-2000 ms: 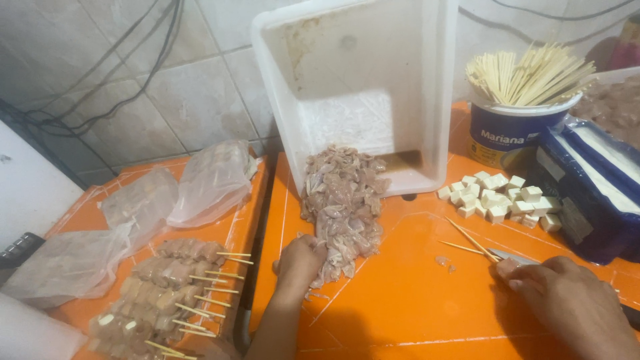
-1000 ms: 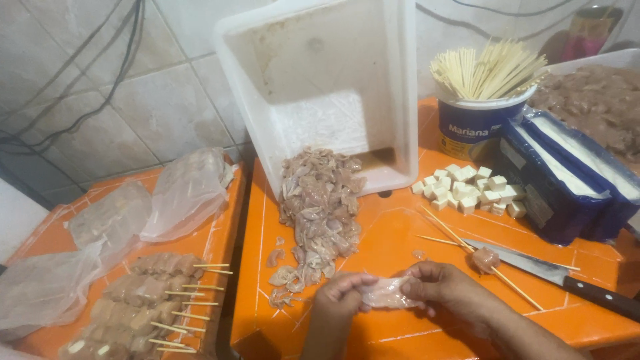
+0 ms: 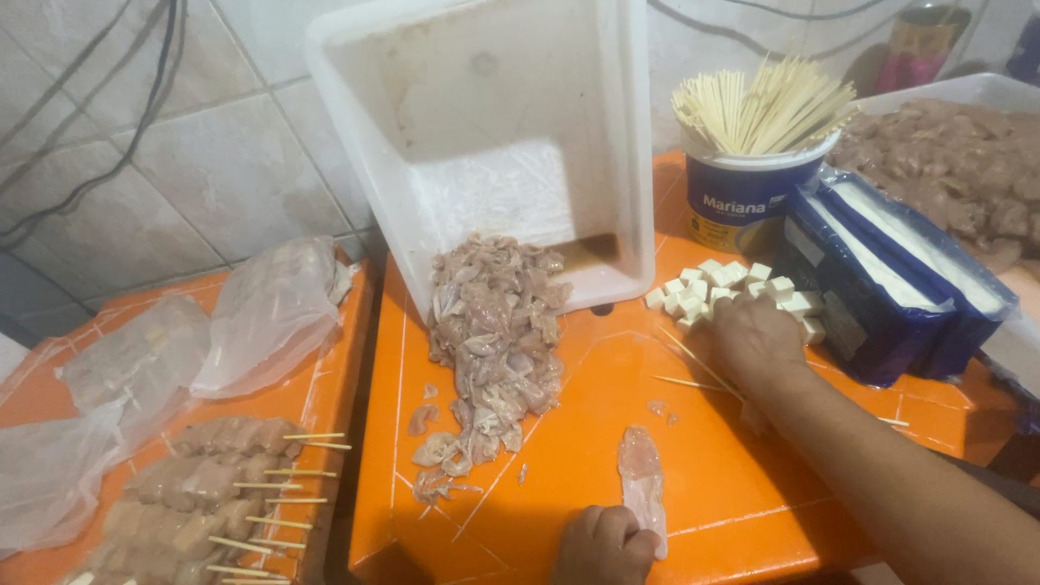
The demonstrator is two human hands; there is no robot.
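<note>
A flat strip of raw meat (image 3: 642, 479) lies on the orange table, its near end touched by the curled fingers of my left hand (image 3: 608, 543). My right hand (image 3: 757, 340) reaches into the pile of white cheese cubes (image 3: 691, 294); its fingertips are hidden, so its hold cannot be seen. Wooden skewers (image 3: 689, 382) lie beside and under that hand. To the left is a heap of thin raw meat pieces (image 3: 504, 341), spilling from a tilted white plastic tub (image 3: 634, 162). The knife seen earlier is hidden by my right arm.
Blue cheese packages (image 3: 861, 284) stand beside a bucket of skewers (image 3: 751, 191). Behind them is a container of raw meat (image 3: 951, 162). The left orange table (image 3: 325, 357) holds loaded meat skewers (image 3: 195, 487) and filled plastic bags (image 3: 268, 317); a gap separates the tables.
My right hand has moved from the meat strip up to the cheese cubes. The strip, stretched between both hands a second ago, now lies flat on the table by my left hand.
</note>
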